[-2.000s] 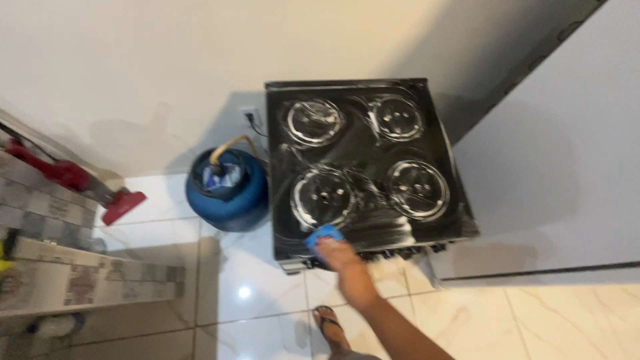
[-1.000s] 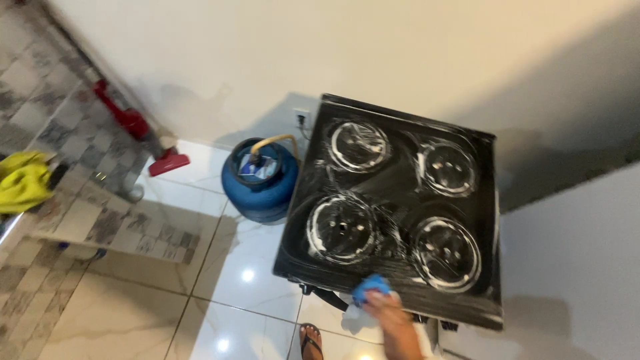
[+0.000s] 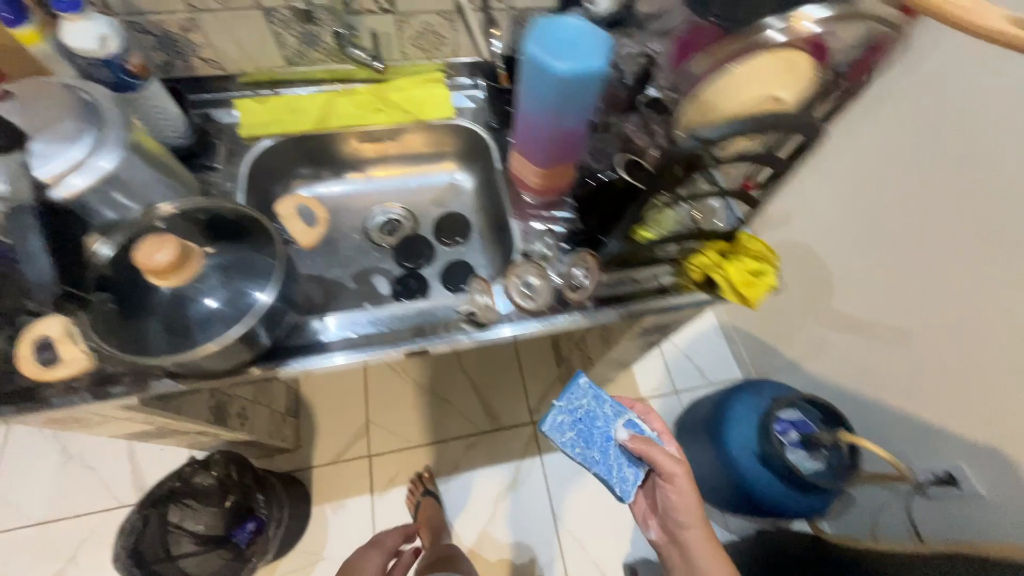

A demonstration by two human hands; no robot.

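Observation:
My right hand point(image 3: 660, 472) grips a blue sponge point(image 3: 598, 436) with white suds on it, held over the floor in front of the sink counter. Low in the view, my left hand point(image 3: 384, 552) holds nothing that I can see, fingers slightly bent; its lower part is cut off by the frame. Beyond the hands is a stainless steel sink point(image 3: 432, 188) with several black burner caps point(image 3: 414, 251) in its basin. Metal burner rings point(image 3: 530, 286) rest on the sink's front right edge. A yellow cloth point(image 3: 344, 104) lies along the back rim.
A lidded pot point(image 3: 188, 280) stands left of the basin, a blue and pink bottle point(image 3: 556, 104) to the right. A dish rack point(image 3: 720, 152) and crumpled yellow cloth point(image 3: 732, 268) are farther right. On the floor are a blue gas cylinder point(image 3: 760, 448) and a bag-lined bin point(image 3: 212, 512).
The view has swung from the soapy stove to the sink. My right hand, earlier with the sponge at the stove's front edge, now holds it up off the stove. My left hand has come into view.

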